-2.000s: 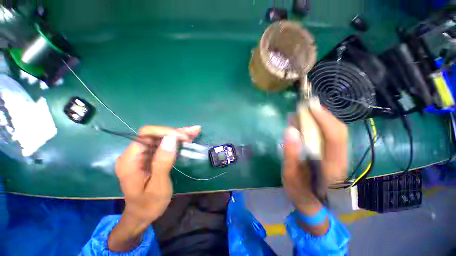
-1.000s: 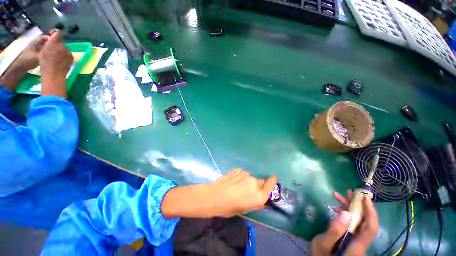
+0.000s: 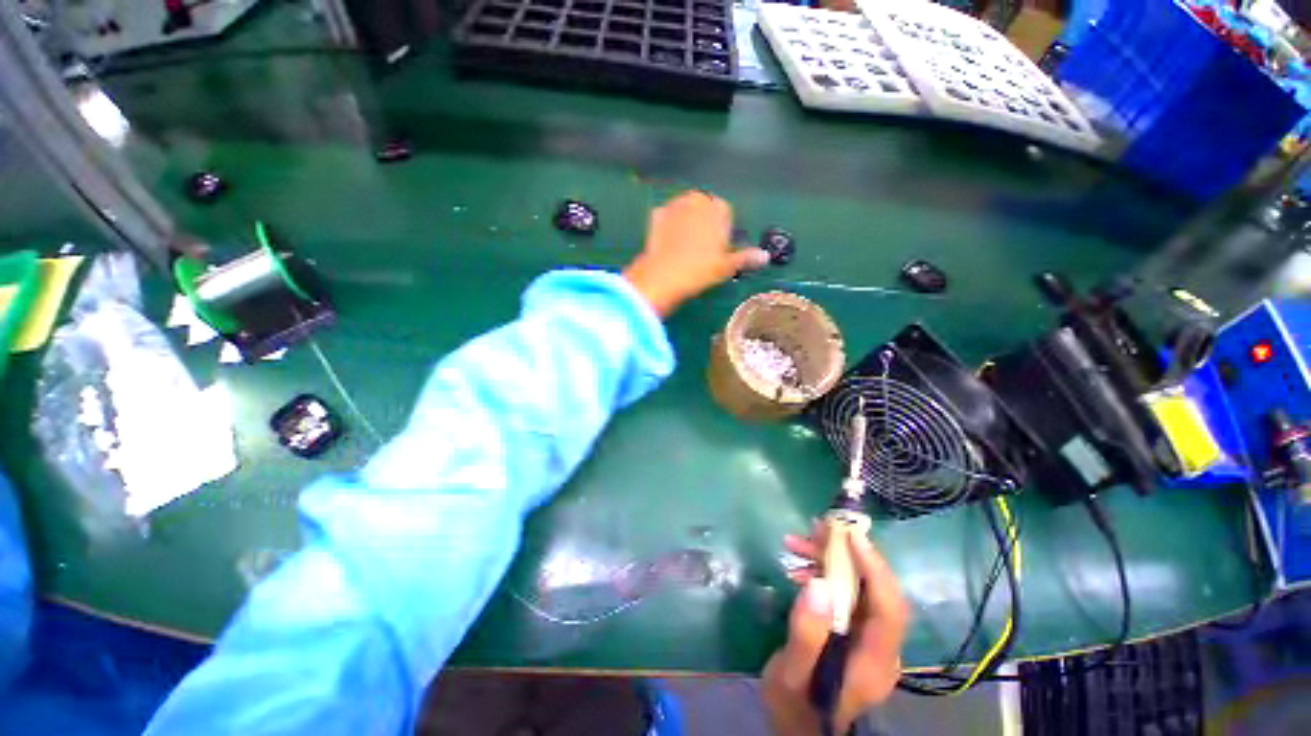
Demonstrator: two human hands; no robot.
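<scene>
My left hand (image 3: pixel 687 252) reaches far over the bench, its fingertips at a small black watch case (image 3: pixel 778 246). Whether the fingers grip a case or anything else is hidden. No tweezers show. My right hand (image 3: pixel 848 633) holds the soldering iron (image 3: pixel 845 568) by its cream grip, tip up in front of the black fume fan's (image 3: pixel 899 446) round guard. Other black cases lie at the back (image 3: pixel 577 217), to the right (image 3: pixel 923 275) and at the left, board up (image 3: pixel 306 426). Solder wire (image 3: pixel 342 388) runs from the green-rimmed spool (image 3: pixel 252 295) and passes under my left sleeve.
A brown round tub (image 3: pixel 776 355) with pale scraps stands between my hands. A plastic bag with white paper (image 3: pixel 158 431) lies left. Black (image 3: pixel 597 51) and white (image 3: pixel 920 65) gridded trays are at the back. Cables (image 3: pixel 1006 575) hang right of the iron. A blue machine (image 3: pixel 1272 388) stands far right.
My left hand has moved from the near edge out to the cases beyond the tub. The case near the front edge is no longer seen there. The iron stays in my right hand, and the view has shifted.
</scene>
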